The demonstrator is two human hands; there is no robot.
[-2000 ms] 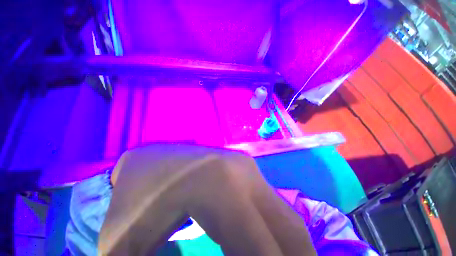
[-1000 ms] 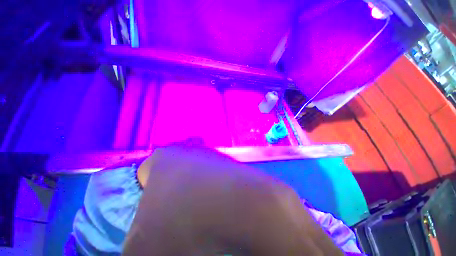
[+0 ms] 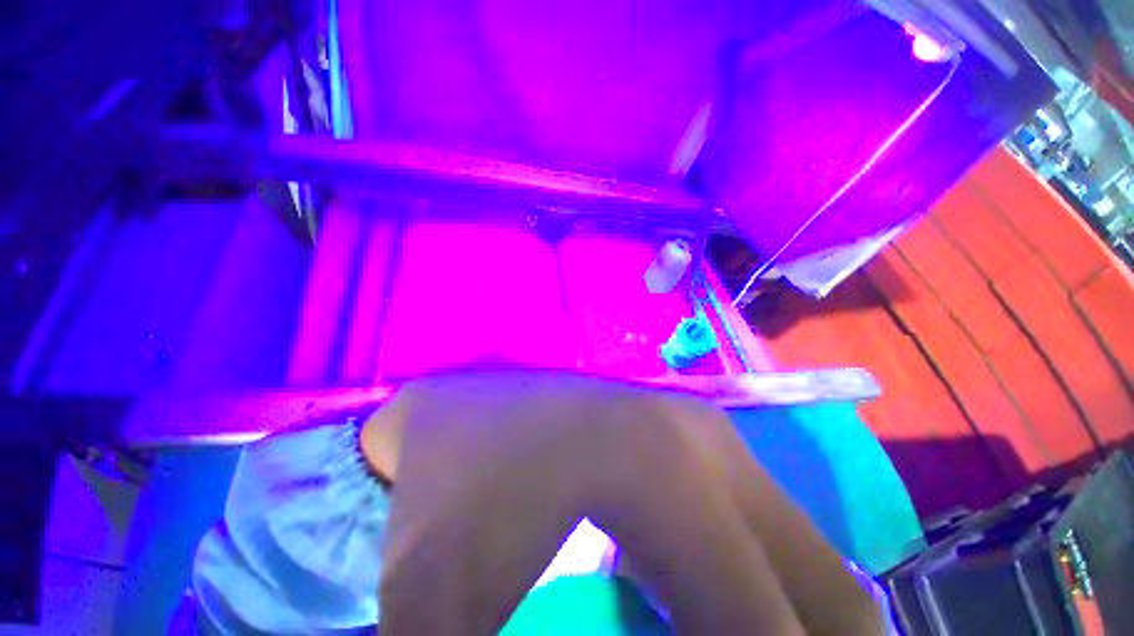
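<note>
A large, smooth, blurred brown shape (image 3: 560, 447) fills the lower middle, very close to the camera. I cannot tell whether it is my hands or something in front of them. A strip of skin at my left hand (image 3: 379, 447) shows between its left edge and a pale blue elasticated cuff (image 3: 299, 522). The fingers of my left hand cannot be made out. My right hand cannot be told apart from the brown shape. Through a gap at the bottom, something white (image 3: 582, 553) and a teal surface (image 3: 578, 609) show.
The glowing pink tray (image 3: 473, 298) lies behind a pale front rail (image 3: 808, 385). A pale bottle (image 3: 668, 265) and a teal pot (image 3: 688, 342) stand at its right end. A thin cable (image 3: 858, 180) hangs at the booth's right side. Red-orange slatted surface (image 3: 982, 298) and black bins (image 3: 982, 584) are right.
The brown shape has shifted right since two seconds ago. Its lower gap was covered one second ago and shows again. The left cuff has moved right; the right sleeve is now mostly hidden.
</note>
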